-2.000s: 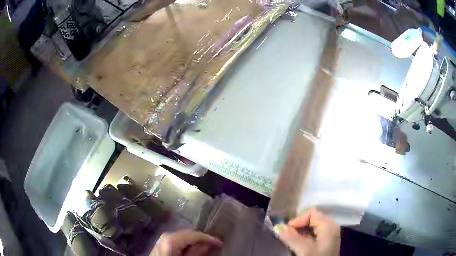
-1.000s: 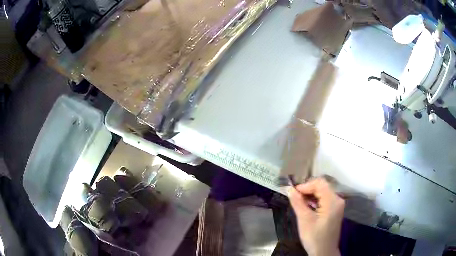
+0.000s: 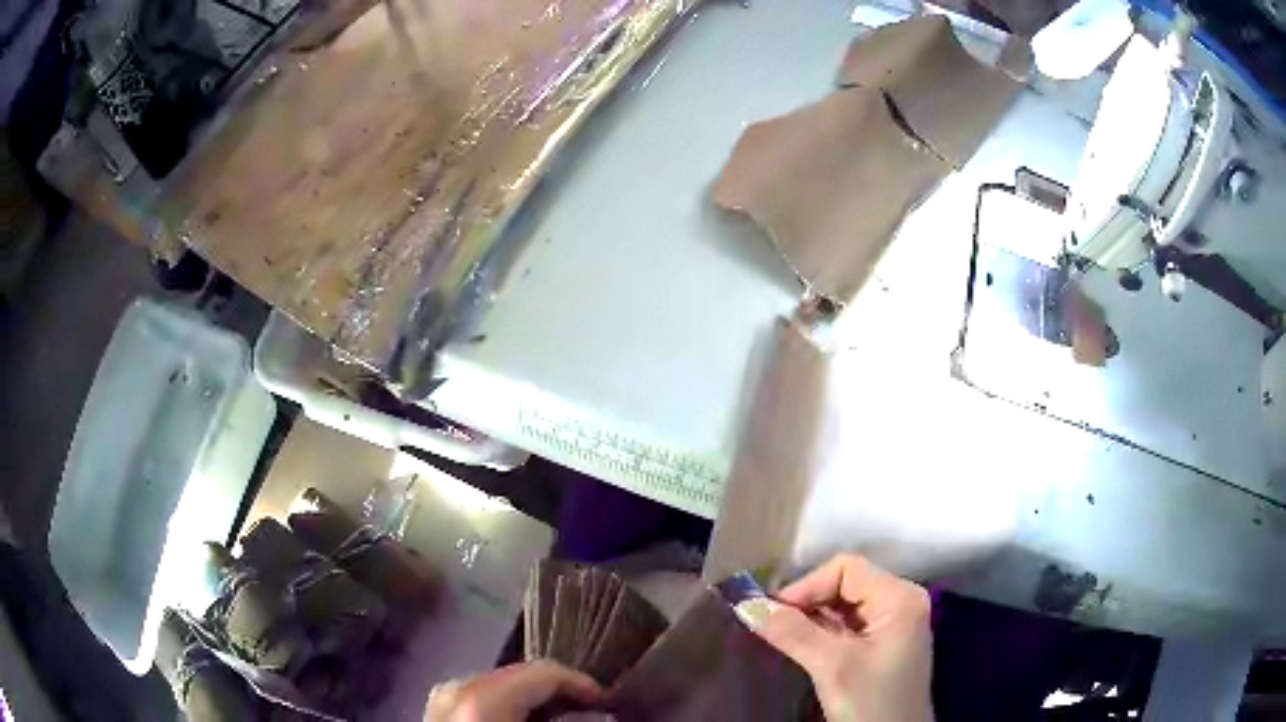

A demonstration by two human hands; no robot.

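Observation:
My right hand [image 3: 858,638] is at the front edge of the table, its fingertips closed on a small dark and shiny tool, likely thread snips [image 3: 739,592], against the brown cloth. My left hand [image 3: 519,691], cut off by the bottom edge, holds a stack of brown cloth pieces [image 3: 585,621] with fanned edges. One brown piece runs from the stack to my right hand. A joined brown strip [image 3: 773,437] leads up the table to wider brown pieces [image 3: 832,176] with angled corners, lying flat.
A white sewing machine [image 3: 1149,155] stands at right on the white table [image 3: 592,310]. A film-covered brown board [image 3: 353,169] is at upper left. A translucent tub [image 3: 148,466] is at far left. Tied brown bundles [image 3: 268,600] lie on cardboard [image 3: 473,543] at lower left.
The joined pieces have come down the table towards me, with wider pieces now spread out flat. My left hand has come back into view with the stack. The view has shifted a little.

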